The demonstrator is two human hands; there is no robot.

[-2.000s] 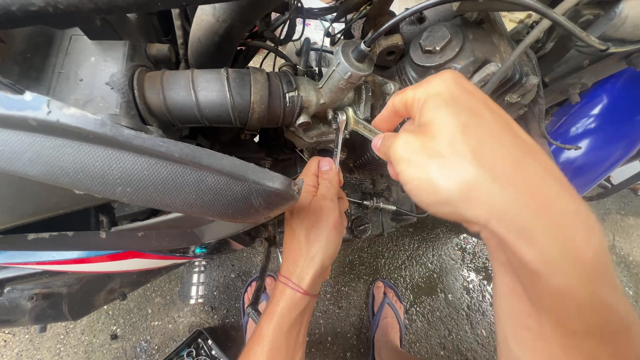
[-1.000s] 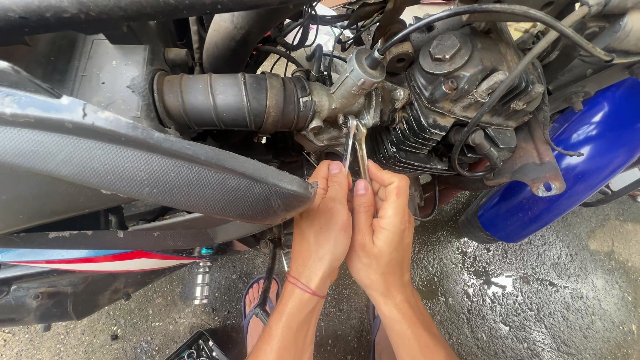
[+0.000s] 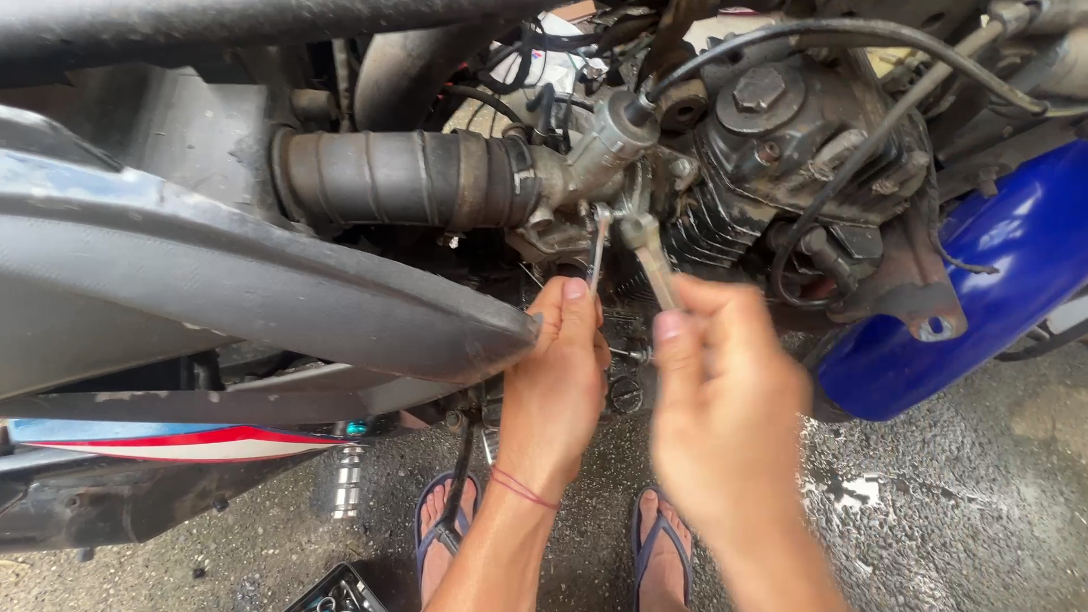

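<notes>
My left hand (image 3: 557, 374), with a red string at the wrist, grips a slim metal wrench (image 3: 598, 251) whose head meets the lower side of the carburetor (image 3: 608, 140). To its right, my blurred right hand (image 3: 722, 374) holds a wider open-end wrench (image 3: 653, 255), its head near the carburetor's engine-side flange. Whether that head touches a fastener cannot be told. A ribbed black rubber intake duct (image 3: 408, 178) joins the carburetor from the left. The finned engine cylinder (image 3: 710, 225) lies to the right.
A gray plastic side panel (image 3: 255, 272) reaches in close to my left wrist. A black cable (image 3: 816, 27) arcs over the engine. The blue fender (image 3: 960, 280) is at right. A footpeg (image 3: 347, 484) and an open tool case (image 3: 340, 591) are low at left, near my sandaled feet.
My right hand has moved away from beside my left hand, to the right, with its wrench. One second earlier the two hands and wrenches were close together. My left hand keeps its grip.
</notes>
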